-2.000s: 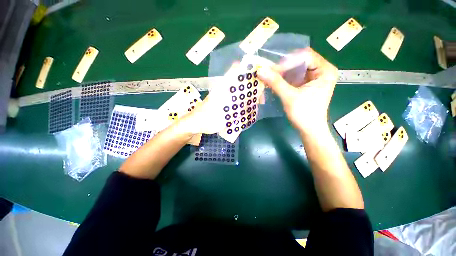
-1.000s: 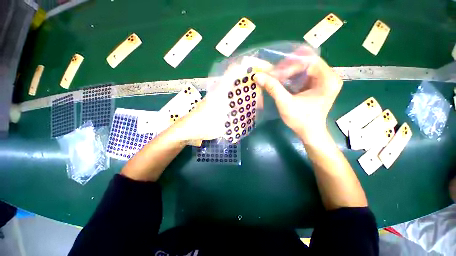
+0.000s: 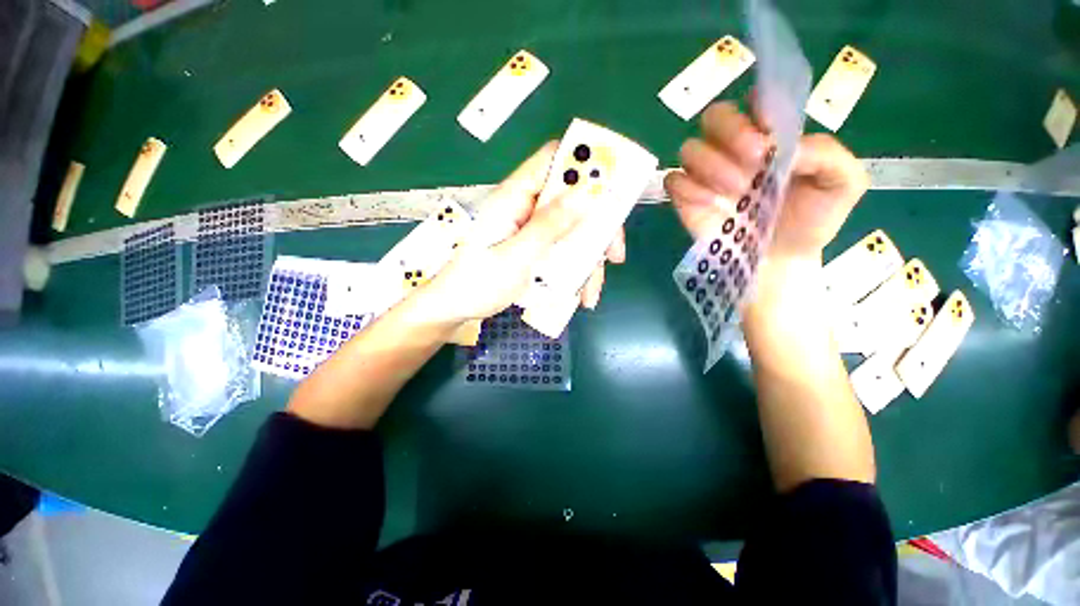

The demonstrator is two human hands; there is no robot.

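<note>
My left hand [image 3: 503, 255] holds a cream phone back panel [image 3: 592, 237], camera circles at its upper end, with the thumb lying over its face. My right hand [image 3: 782, 195] holds a clear carrier sheet of dark rings [image 3: 730, 251], bent and seen at a slant, with film rising above the fingers. The sheet and the panel are apart. Part of the right-hand fingertips is hidden behind the sheet.
Single panels [image 3: 503, 95] lie along the far side. More panels [image 3: 936, 343] overlap at right. A dotted white sheet [image 3: 290, 320], dark ring sheets [image 3: 229, 246], another ring sheet [image 3: 521, 358] and crumpled film [image 3: 199, 367] lie left and centre. More film [image 3: 1016, 260] lies far right.
My right hand has moved right with the ring sheet, away from the panel, which is now uncovered in my left hand. The far row of panels has shifted left.
</note>
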